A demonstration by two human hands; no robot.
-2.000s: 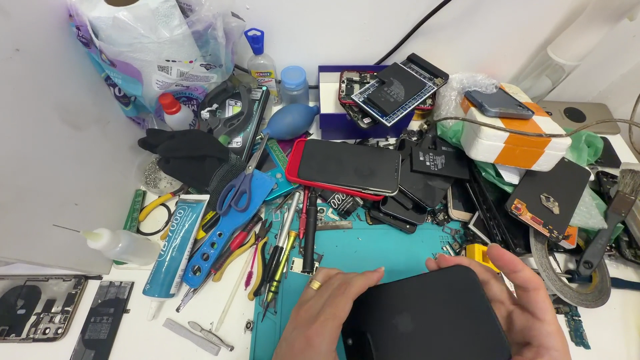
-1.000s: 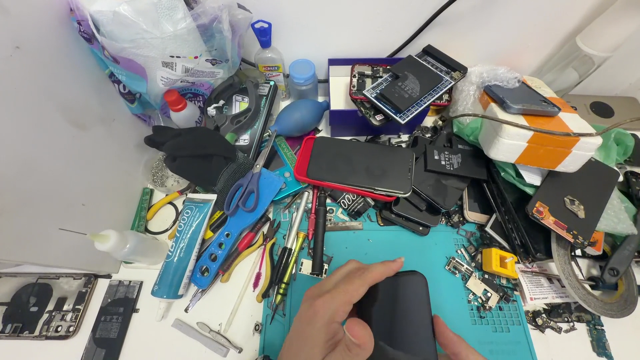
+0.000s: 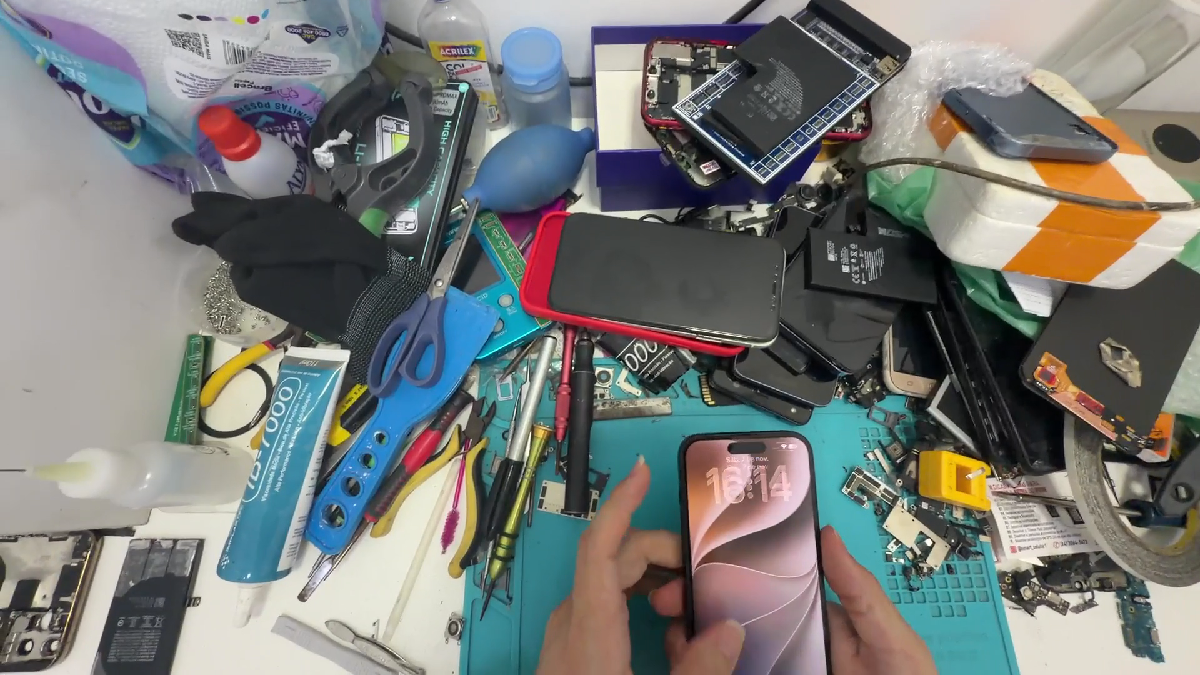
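A smartphone in a black case (image 3: pixel 755 553) is upright over the teal repair mat (image 3: pixel 647 450), its screen lit with a pink lock screen. My left hand (image 3: pixel 623 591) holds its left edge, the thumb over the lower screen and the index finger raised clear of it. Against the right edge rests my right hand (image 3: pixel 867 609); its other fingers are hidden behind the phone. Above the phone, a dark-screened phone (image 3: pixel 666 277) lies on a red case (image 3: pixel 542 272).
Left are scissors (image 3: pixel 412 342), a blue strap-like tool (image 3: pixel 352 483), a glue tube (image 3: pixel 286 469), pliers and screwdrivers. Phone batteries (image 3: pixel 867 262), a yellow block (image 3: pixel 952 478), loose boards and a tape roll (image 3: pixel 1125 525) lie right. Behind stand a purple box (image 3: pixel 694 194) and a white foam box (image 3: pixel 1059 220).
The phone has been turned from its dark back, seen two seconds ago, to its front, and its screen is now lit. Both hands have shifted around it.
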